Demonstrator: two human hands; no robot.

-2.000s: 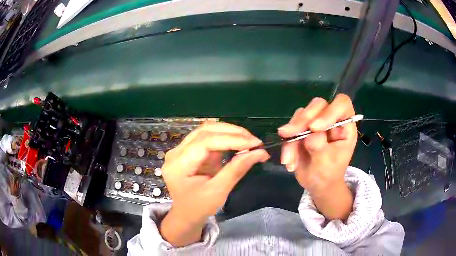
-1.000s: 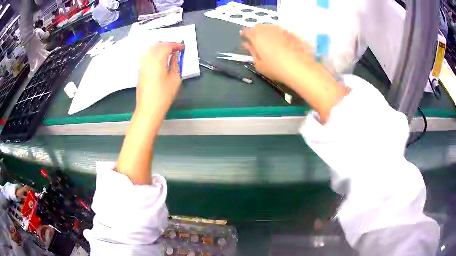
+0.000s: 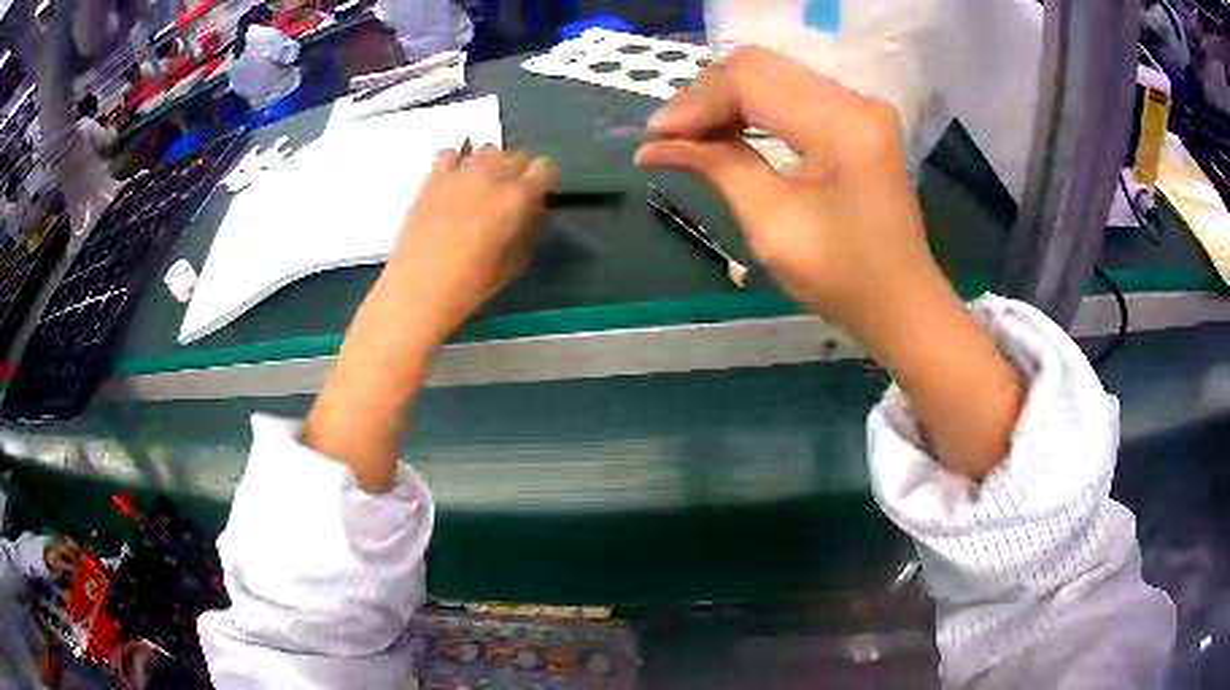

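Observation:
My left hand (image 3: 475, 223) is over the edge of the white paper, blurred, fingers curled around a dark pen-like tool (image 3: 586, 200) that sticks out to the right. My right hand (image 3: 823, 175) is raised above the mat, thumb and forefinger close together on pale tweezers (image 3: 772, 148). Their faint, blurred tip points left, and the fingers hide the middle. Dark tweezers (image 3: 699, 236) with a pale end lie on the mat between the hands.
White paper (image 3: 337, 202) and a black keyboard-like grid (image 3: 101, 283) are at left. A white sheet with dark round holes (image 3: 621, 61) is at the back. A grey post (image 3: 1072, 162) stands at right. A blister tray (image 3: 519, 647) shows below the shelf.
My left hand has moved right and down onto the dark tool, which has shifted from its resting place. My right hand has taken hold of the pale tweezers. The blue item no longer shows.

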